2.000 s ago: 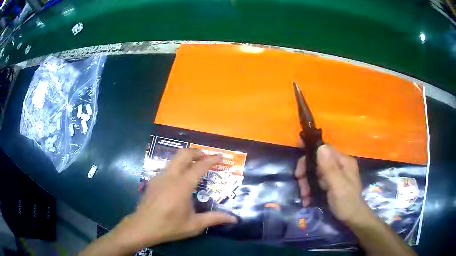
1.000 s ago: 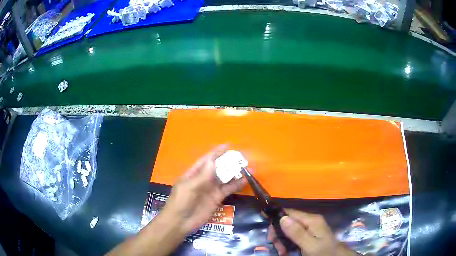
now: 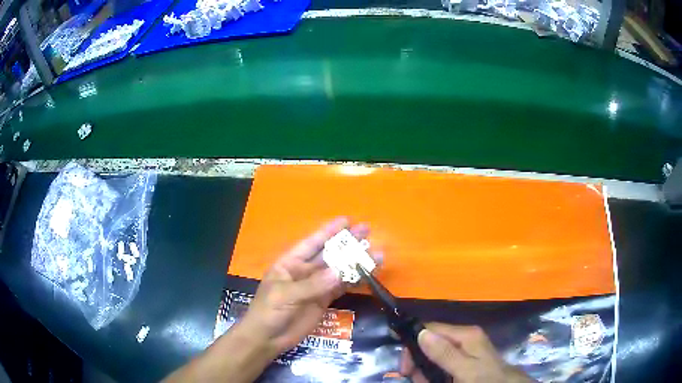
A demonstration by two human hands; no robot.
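A white plastic unit (image 3: 347,254) with small holes and slots rests in my left hand (image 3: 299,288), over the lower part of the orange area of the work mat (image 3: 426,224). My left hand's fingers are around its left side and edge. My right hand (image 3: 456,351), low in the view, is closed on the dark handle of the long-nose pliers (image 3: 392,310). The pliers' fine tip touches or nearly touches the unit's lower right part. The exact contact is too small to tell.
A clear plastic bag of small parts (image 3: 90,239) lies on the left, with a loose white piece (image 3: 143,334) near it. Beyond the mat runs the green conveyor belt (image 3: 374,97), with a white unit (image 3: 84,131) at left. Blue trays (image 3: 254,30) with white parts lie across it.
Since two seconds ago, my left hand has come to hold a white unit and the pliers' tip has moved to it. Over the last second the unit has turned slightly. Units on the belt shifted left.
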